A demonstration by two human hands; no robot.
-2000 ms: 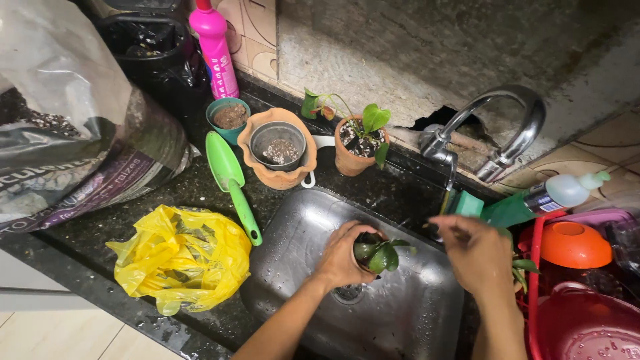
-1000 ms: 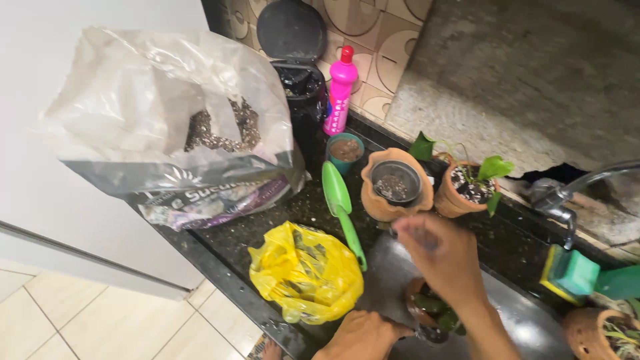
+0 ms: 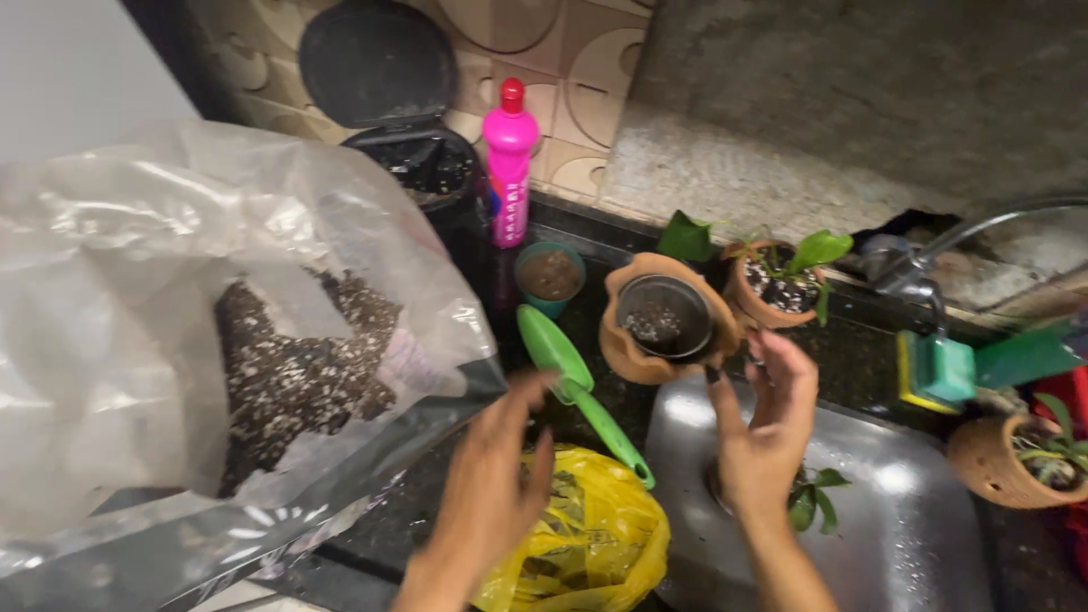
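Observation:
My left hand, fingers apart and blurred, is over the counter beside the green plastic trowel and above the yellow plastic bag. My right hand has its fingertips at the rim of the scalloped terracotta pot, near the metal sieve or cup inside it; whether it grips anything is unclear. The small leafy plant stands in the sink, partly behind my right wrist. A large plastic bag holding potting mix lies open at the left.
Behind are a pink bottle, a black lidded bin, a small teal pot and a potted plant. A steel sink, faucet, sponge and another terracotta pot are on the right.
My left hand, on the plant's pot two seconds ago, is now off it, near the trowel. My right hand has moved from near the faucet to the scalloped pot. The view has swung left.

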